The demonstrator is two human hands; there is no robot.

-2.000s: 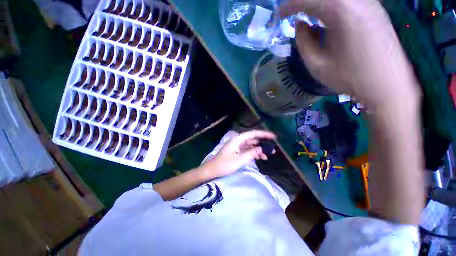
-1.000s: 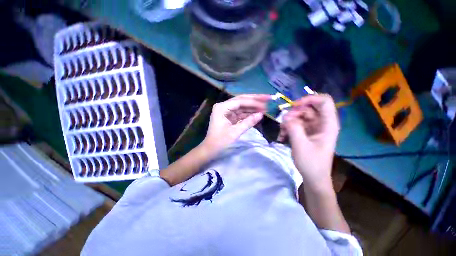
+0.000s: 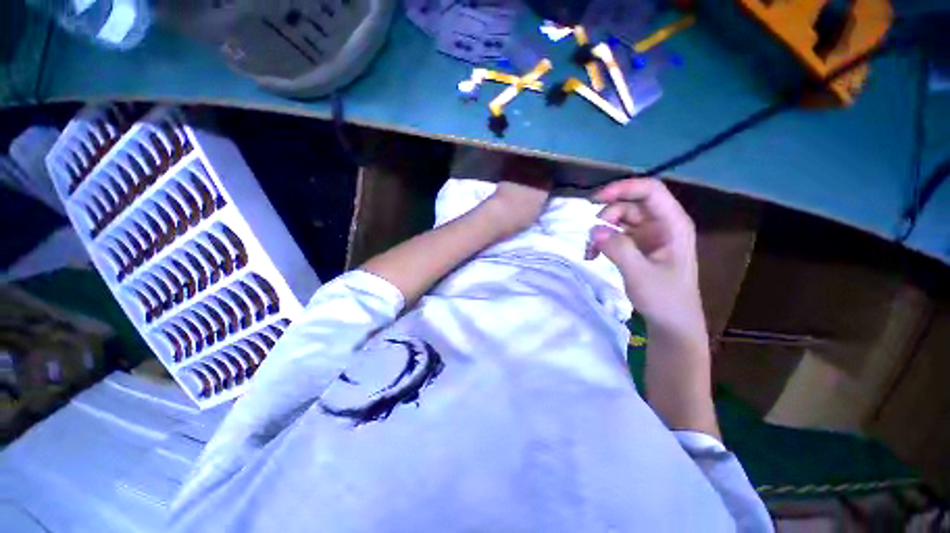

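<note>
My right hand is raised above my lap, thumb and fingertips pinched on a small white piece. My left hand is at the bench edge; its fingers are in shadow and hidden under the edge, so what it holds cannot be seen. Several flex cables, yellow and white with dark ends, lie loose on the green bench beyond my hands. Grey flat parts lie behind them.
The grey round dispenser stands on the bench at upper left. The orange fixture is at upper right, with a black cable running past it. A white tray of curved parts is at my left. Cardboard is under the bench.
My hands were together over a small part with yellow and white strips; now they are apart. My left hand has moved under the bench edge. The view has shifted, showing the flex cables more clearly.
</note>
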